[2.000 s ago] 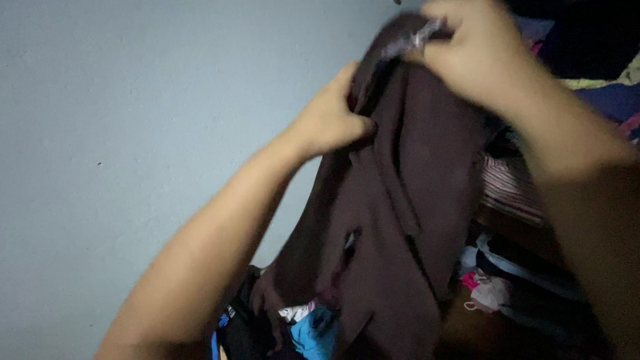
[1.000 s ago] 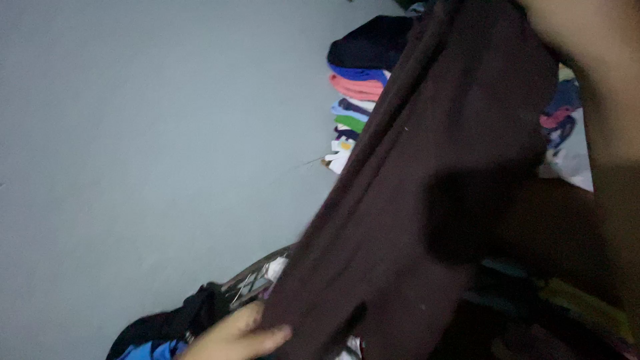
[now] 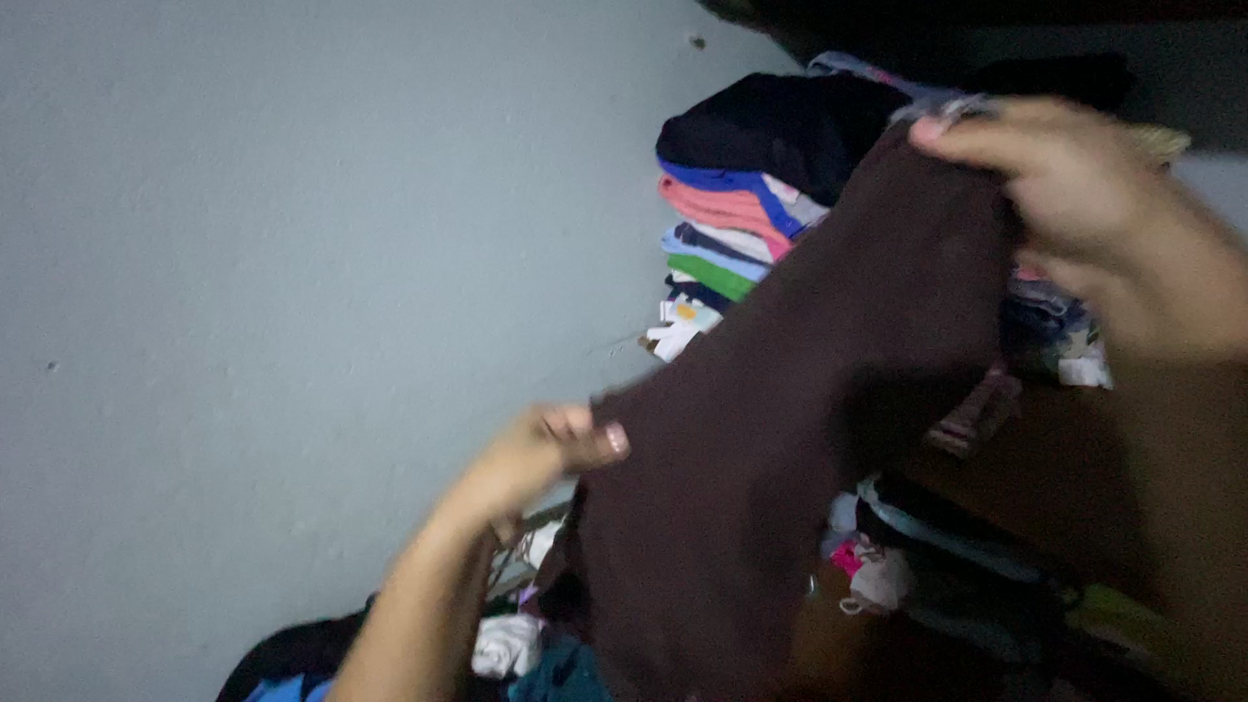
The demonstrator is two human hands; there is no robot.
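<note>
A dark brown garment (image 3: 741, 419) hangs stretched diagonally between my two hands. My right hand (image 3: 1063, 185), at the upper right, grips its top end, where a bunched greyish edge shows at the fingertips. At the garment's left edge, lower down, my left hand (image 3: 546, 453) pinches the cloth between thumb and fingers. The lower end of the garment runs out of the bottom of the view. Both hands are somewhat blurred.
Behind the garment, a stack of folded clothes (image 3: 726, 210) stands against the pale wall (image 3: 292, 292). More clothes (image 3: 975, 556) lie on a brown wooden shelf (image 3: 1053, 448) at the right. Blue and black cloth (image 3: 292, 653) and a white bundle (image 3: 507, 643) are at the bottom.
My left hand has moved up along the garment's left edge from near the bottom of the view. More of my right hand shows now, at the garment's top end.
</note>
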